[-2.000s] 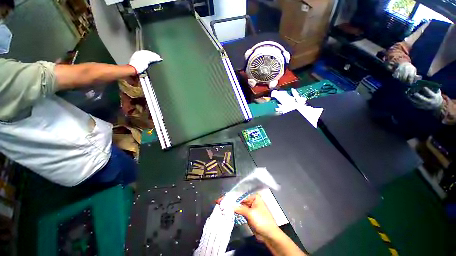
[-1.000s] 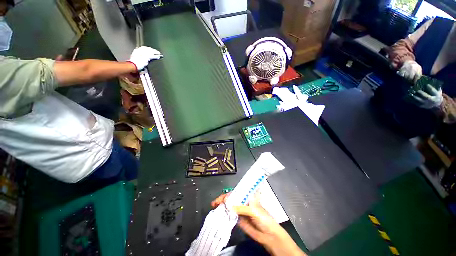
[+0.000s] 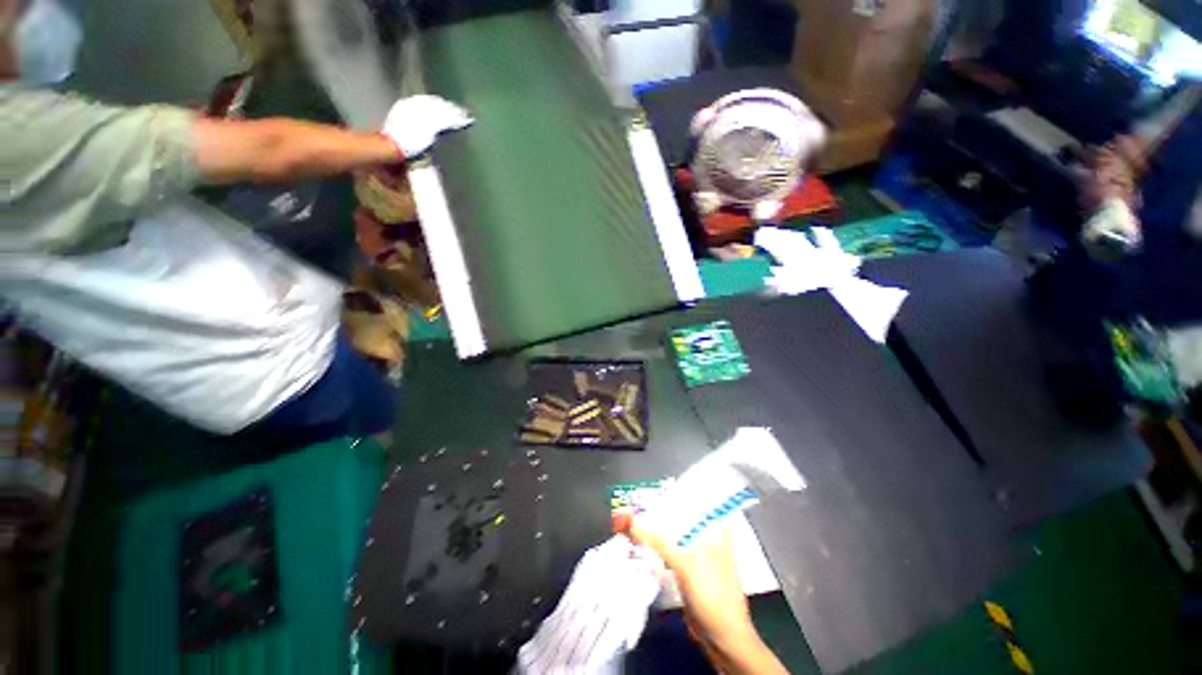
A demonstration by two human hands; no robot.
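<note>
A long white strip with blue marks (image 3: 718,512) is held over the bench at the lower middle. My right hand (image 3: 705,574), bare, grips its near end. My left hand (image 3: 600,600), with a white glove cuff and bare-looking fingertips, touches the same end; its exact hold is blurred. A green circuit board (image 3: 634,497) shows partly behind the hands. A white sheet (image 3: 755,564) lies partly under the strip. Another green circuit board (image 3: 709,353) lies on the black mat (image 3: 870,488).
A black tray (image 3: 584,443) holds brown bars. A dark studded plate (image 3: 396,560) lies left. The conveyor (image 3: 554,198), fan (image 3: 755,148) and white cloth (image 3: 833,280) are beyond. A person's gloved hand (image 3: 425,125) rests on the conveyor rail; another person is right.
The view has shifted, so the bench things sit further right. The strip has unfolded since two seconds ago and now tilts more to the right. The right-hand person's hands have moved apart.
</note>
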